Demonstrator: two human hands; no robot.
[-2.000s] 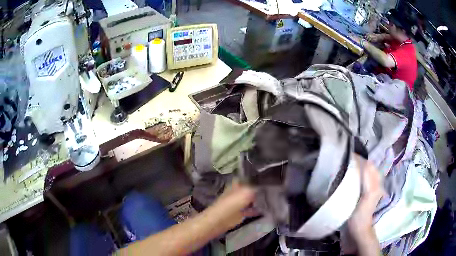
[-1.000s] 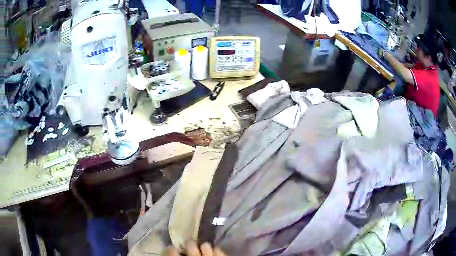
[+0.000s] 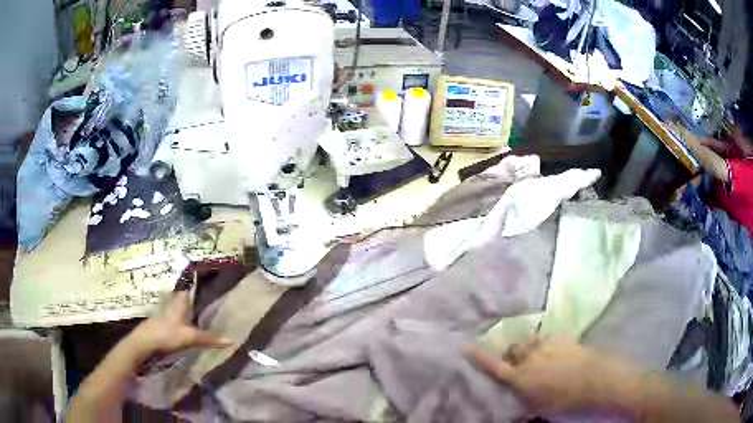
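A large grey-brown garment piece, with a tan and dark brown band and pale green patches, spreads from under the machine head towards me. A small white tag lies on the dark band. My left hand is at the cloth's left edge, thumb spread over the tan band, fingers pointing up. My right hand is on the cloth right of centre, fingers partly curled and blurred; whether it grips cloth is unclear. The white JUKI machine head stands above the cloth's left part; its lower end hides the needle area.
White discs lie on a dark patch left of the machine, beside a bluish plastic bag. A parts tray, thread cones, a small dark tool and a control panel stand right of it. A person in red is far right.
The view has turned right-to-left, bringing the machine nearer the centre. The bunched garment is now spread flat, with its banded edge beside the machine's lower end. Both hands now rest at the cloth.
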